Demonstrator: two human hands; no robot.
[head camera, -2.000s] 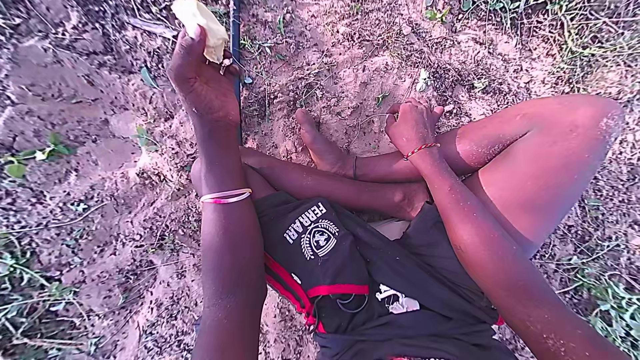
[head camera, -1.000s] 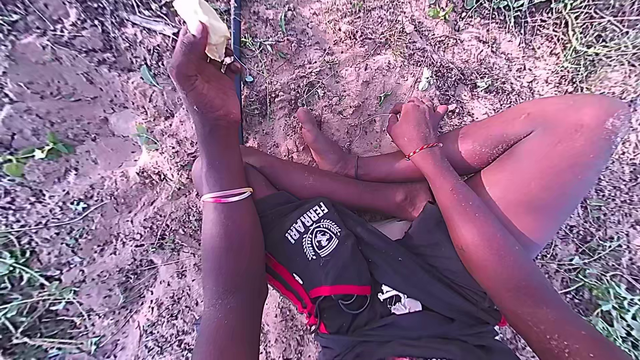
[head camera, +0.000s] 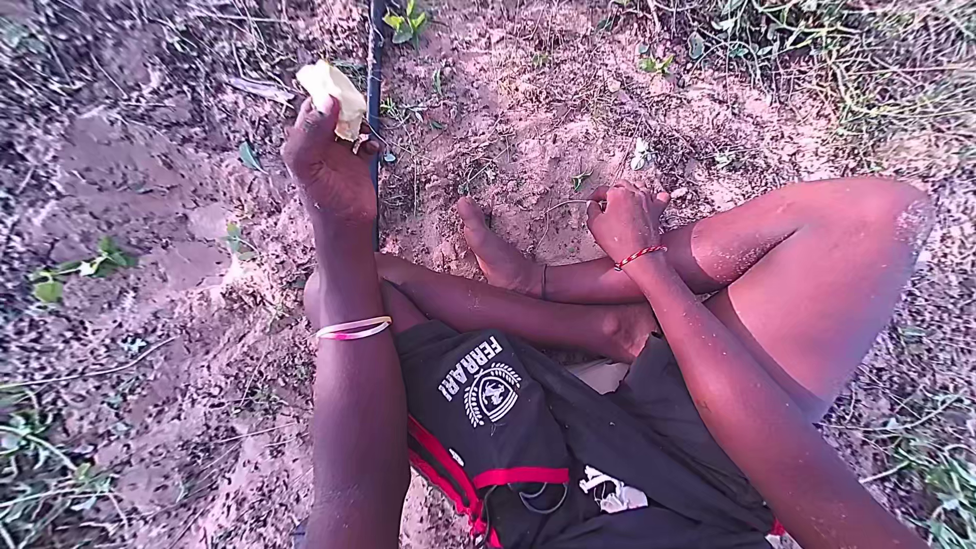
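Note:
My left hand is raised at the upper left, palm up, with its thumb and fingers closed on a pale yellowish-white piece, perhaps of food; what it is exactly I cannot tell. A pink and white band circles that wrist. Over the shin of my crossed leg, right of centre, my right hand is curled, with a thin stem or string reaching left from its fingertips; whether it is gripped is unclear. A red and white cord is on the right wrist.
A thin black pipe runs along the soil behind the left hand. My crossed legs and black shorts with red trim fill the middle. Grass lies at the upper right, weeds at the left, and a dry stick near the left hand.

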